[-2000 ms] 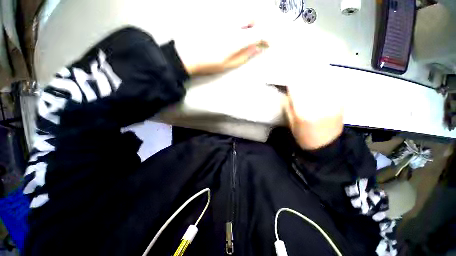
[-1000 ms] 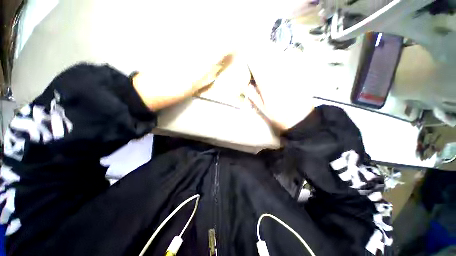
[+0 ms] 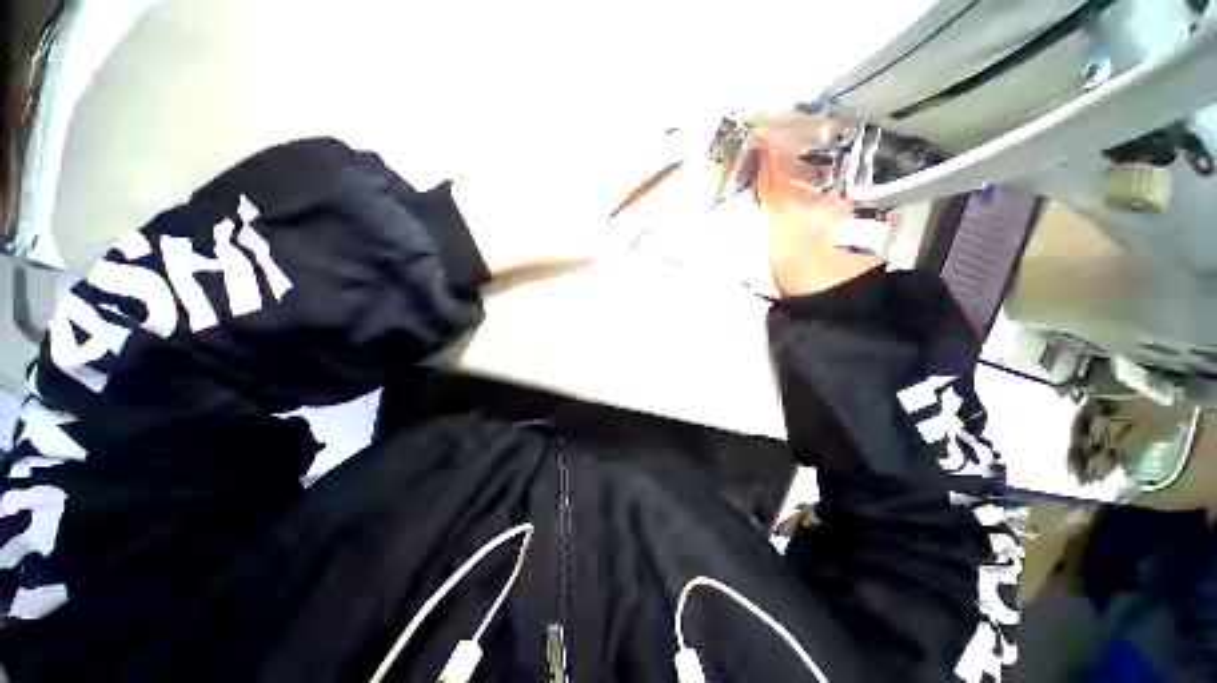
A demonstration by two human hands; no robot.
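Observation:
A pale garment panel (image 3: 627,350) lies over the front of the white table and hangs at its edge, nearly white under the lamp. My left hand (image 3: 587,214) lies flat on the cloth left of the needle area, washed out by glare; its fingers point toward the needle. My right hand (image 3: 807,220) is under the machine head beside the presser foot and needle (image 3: 731,139), its fingers partly hidden by the machine parts. Whether it grips the cloth cannot be told.
The sewing machine arm (image 3: 1054,127) crosses the upper right. A smartphone (image 3: 985,247) lies behind it, partly covered. Brown cut pieces (image 3: 1074,267) are to its right. A white sheet (image 3: 344,434) is by my lap at left. White cords (image 3: 461,587) hang on the jacket.
The view has shifted toward the machine, and its arm now covers more of the upper right. My right hand has moved from the table front up to the needle area. My left hand has moved slightly right.

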